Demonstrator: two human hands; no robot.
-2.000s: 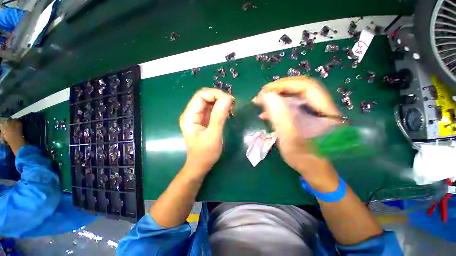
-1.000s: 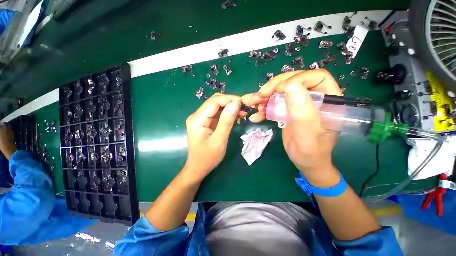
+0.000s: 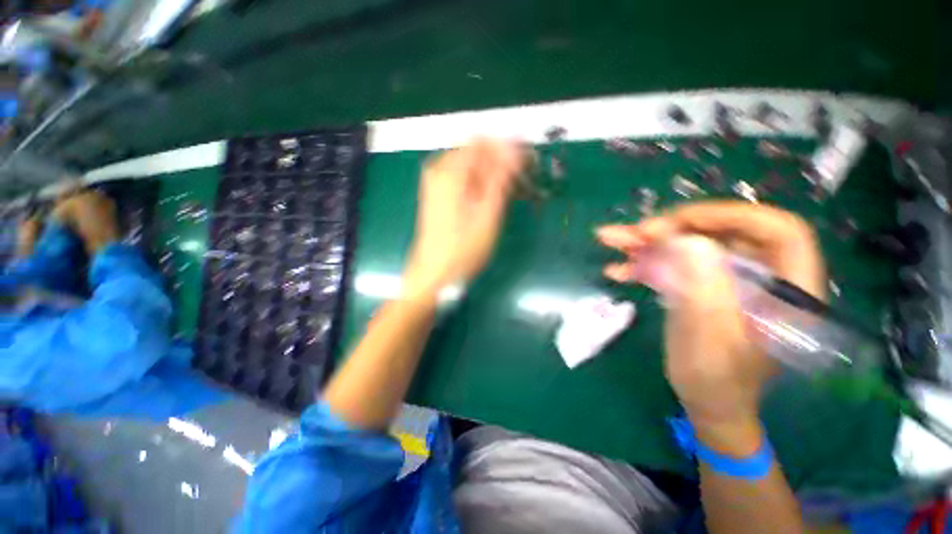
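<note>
The whole view is blurred. My right hand grips a clear dispensing syringe with a pink front end and a blurred green rear cap. The syringe points up and left over the bench. My left hand is reached forward at the middle, its fingertips beside small dark loose components. Whether it holds one cannot be told. The hands are apart. A crumpled white tissue lies between them on the green bench. A black compartment tray with glinting parts stands left of my left hand.
More loose components lie at the upper right, near a white paper label. A blurred grey box and white cloth are at the right edge. At the left, another person's blue sleeve and hands are beside a second dark tray.
The view has swung, shifting the bench rightward in the picture. My hands have separated. My left hand has moved forward to the loose components. My right hand still holds the syringe, now tilted.
</note>
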